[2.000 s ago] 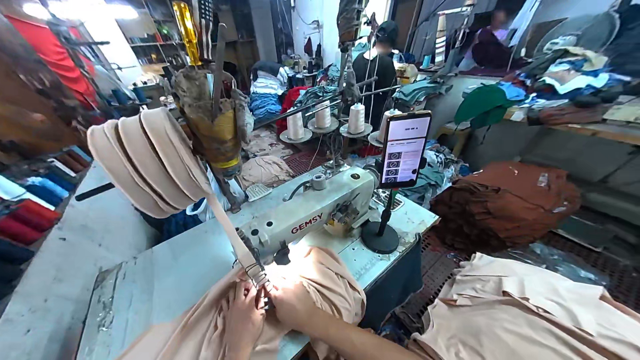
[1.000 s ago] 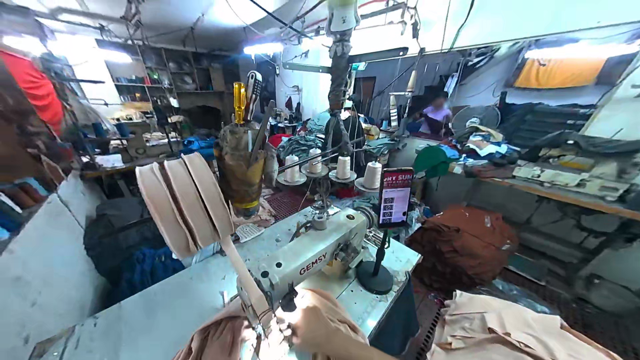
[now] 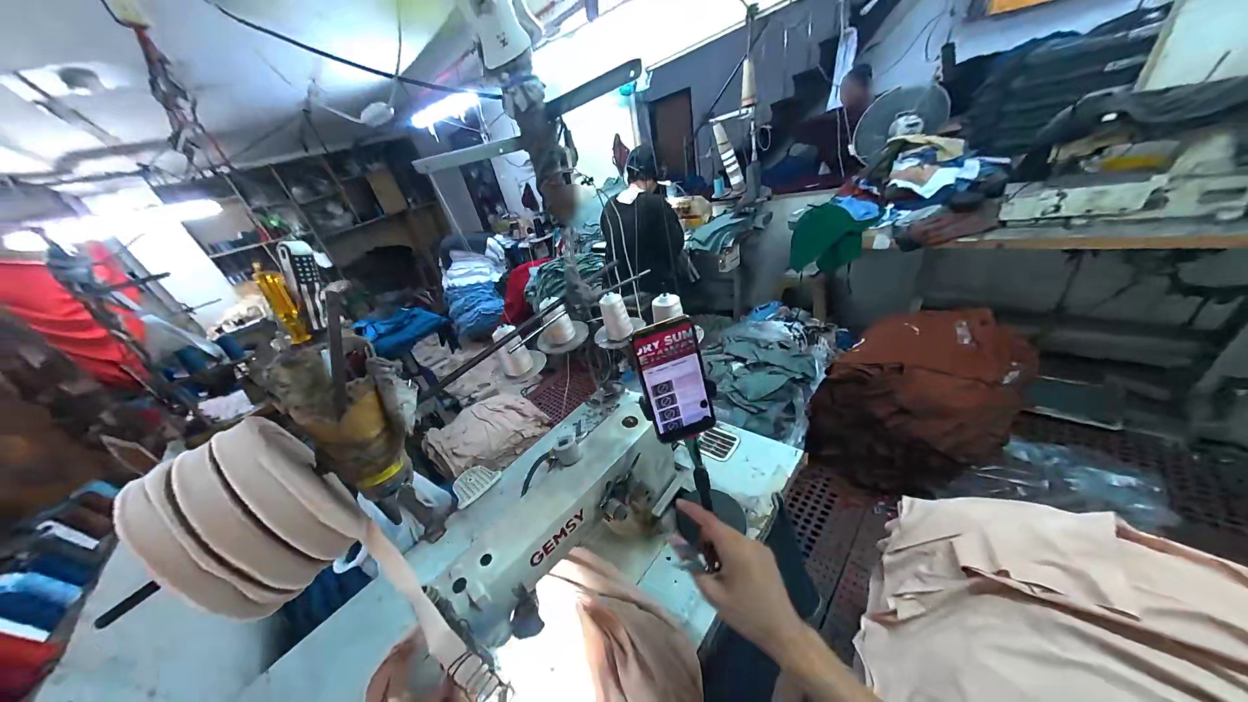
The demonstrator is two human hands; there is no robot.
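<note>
My right hand [image 3: 746, 585] is beside the needle end of the white Gemsy sewing machine [image 3: 561, 536], near the round base of the phone stand. A small dark tool, partly blurred, shows between its fingers. My left hand is not in view. Beige fabric [image 3: 639, 634] lies bunched against the machine's near side, part of it brightly lit. A beige fabric strip [image 3: 405, 585] runs from a large roll [image 3: 234, 517] down to a metal strip guide [image 3: 473, 673] at the bottom edge. The phone [image 3: 673, 380] stands upright behind the machine head.
White thread cones [image 3: 616, 317] stand behind the machine. Beige fabric pieces [image 3: 1033, 604] are piled at the right, with a brown fabric heap [image 3: 926, 390] behind them. A tool holder [image 3: 356, 419] rises beside the roll. A person [image 3: 643, 229] in dark clothes is farther back.
My right hand has moved from the fabric by the strip guide to the phone stand's base. My left hand, at the fabric two seconds ago, is out of view. The camera view has shifted.
</note>
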